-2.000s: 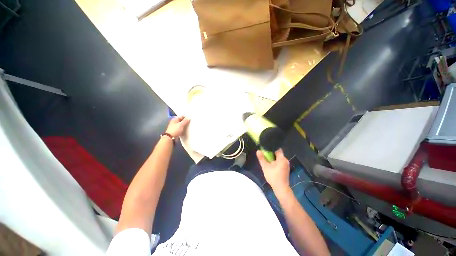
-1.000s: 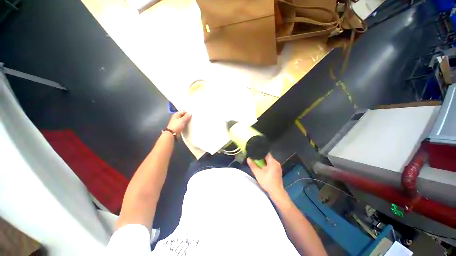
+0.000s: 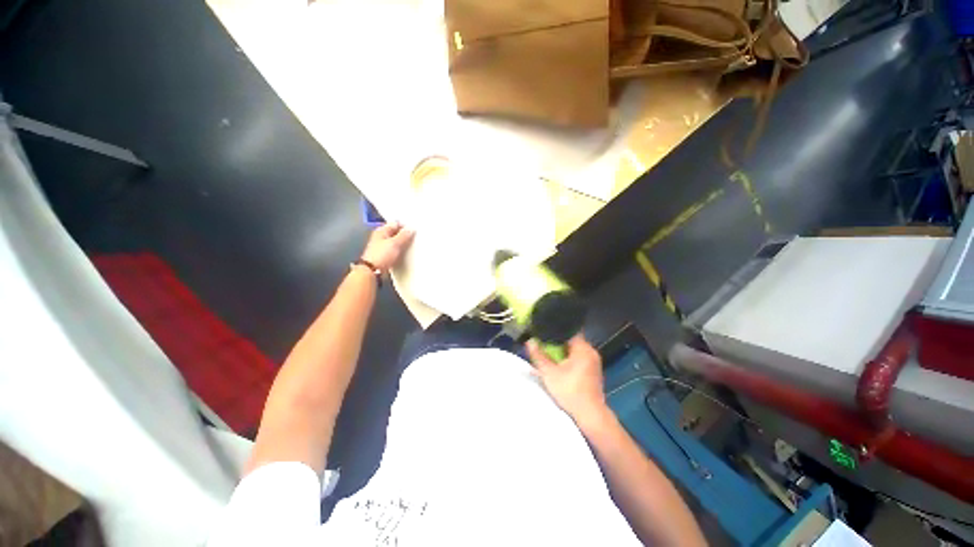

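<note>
A cream handbag [image 3: 459,240] lies at the near corner of the white table, washed out against it, with a pale looped handle at its far side and another at its near edge. My left hand [image 3: 387,246] holds the bag's left edge between thumb and fingers. My right hand [image 3: 568,374] is closed around the lime-green handle of a hot air blower [image 3: 529,288]. The blower is over the bag's right side, its dark nozzle end towards the bag. Whether it touches the bag cannot be told.
Brown handbags [image 3: 529,64] with trailing straps lie on the far part of the table [image 3: 310,75]. A small blue bin [image 3: 372,212] is at the table's left edge. To the right are a white-topped unit [image 3: 822,310], a red pipe [image 3: 790,397] and a blue bench [image 3: 668,438]. A white sheet hangs at left.
The blower has moved left over the bag since the earliest frame and is slightly lower. My left hand still holds the bag's left edge. The view has shifted a little.
</note>
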